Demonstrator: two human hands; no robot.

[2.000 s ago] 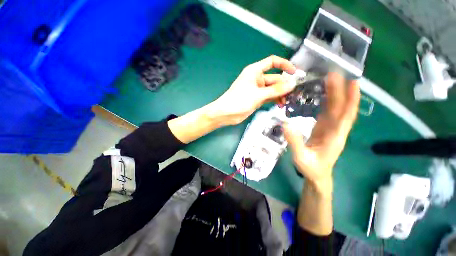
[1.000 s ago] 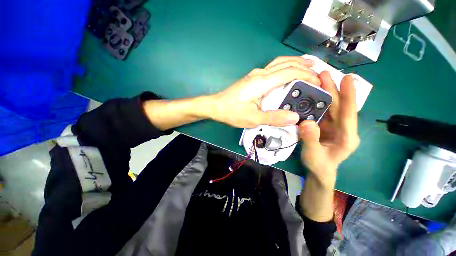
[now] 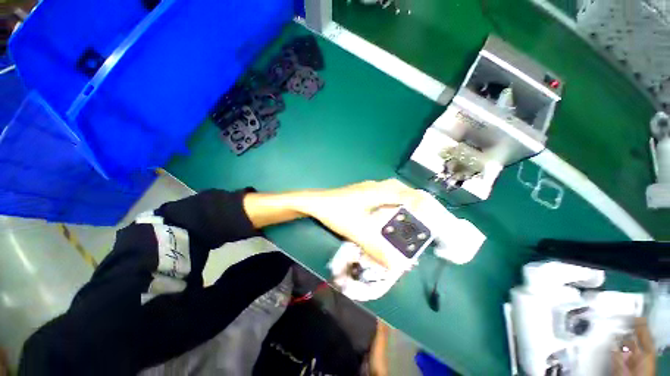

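Note:
My left hand [image 3: 360, 213] is closed around a white camera housing [image 3: 459, 241] over the bench's front part. Its black square front cover [image 3: 406, 233] faces up, with a central lens and round holes at the corners. A rounded white part with a dark opening [image 3: 356, 272] lies below the hand, and red wire hangs near it. A short black lead [image 3: 433, 294] hangs beside the housing. A narrow strip of skin [image 3: 378, 351] shows below the bench edge, probably my right hand or wrist; its fingers are hidden.
The screw feeder [image 3: 507, 103] stands beyond the housing, pale loops [image 3: 545, 189] beside it. Black covers [image 3: 246, 128] are piled near blue bins [image 3: 169, 81]. A black screwdriver [image 3: 602, 253] lies at right above white housings [image 3: 544, 308]. A blurred hand [image 3: 635, 356], owner unclear, touches them.
My right hand has left the black cover and the housing; my left hand still holds the housing. The view has shifted, showing more of the feeder and bins. A blurred hand has appeared at lower right.

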